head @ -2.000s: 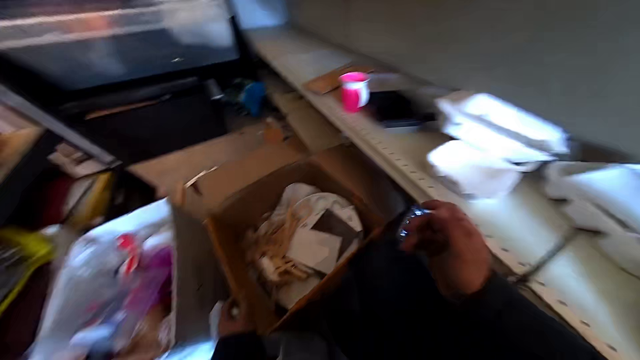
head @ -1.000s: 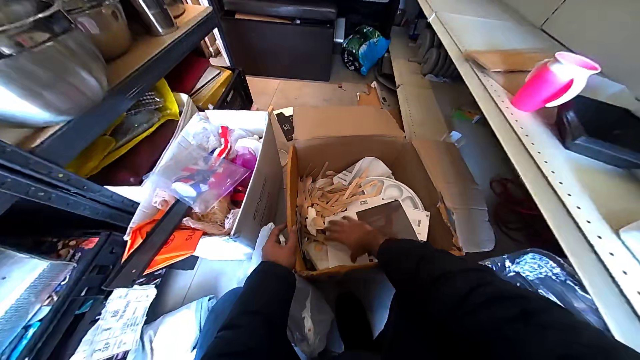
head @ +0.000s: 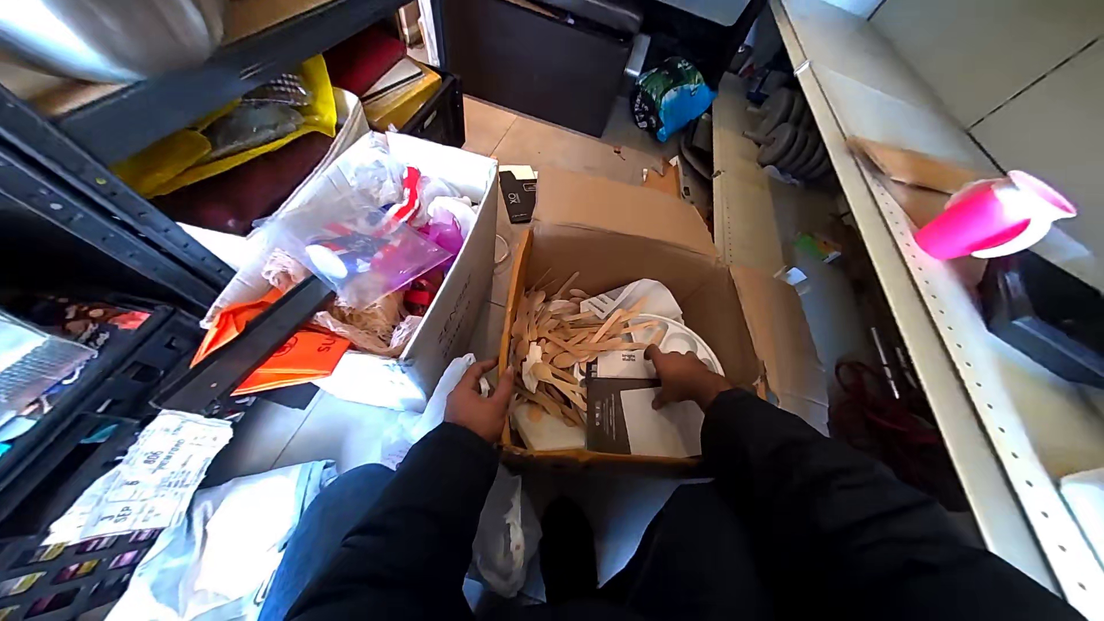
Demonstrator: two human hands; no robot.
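Note:
An uncovered cardboard box (head: 638, 250) stands on the floor between my knees and the shelves. Inside lie many wooden spoons or forks (head: 561, 332), a white compartment plate (head: 677, 336) and a flat black-and-white printed packet (head: 642, 414). My right hand (head: 686, 377) rests on the packet's upper right part, fingers over its edge; whether it grips the packet cannot be told. My left hand (head: 480, 401) is at the box's near left rim, thumb and fingers apart, next to a thin white plastic bag (head: 444, 392).
Left of the box stands a white carton (head: 457, 315) of plastic bags and packets, with a black bar (head: 250, 345) across its corner. A metal shelf (head: 897, 285) on the right holds a pink-and-white cup (head: 992, 216) and a black tray (head: 1048, 315). Another rack (head: 207, 78) is at upper left.
My right hand, raised over the box's right side two seconds ago and holding something shiny, is now down inside the box on the packet. The view has swung and steadied.

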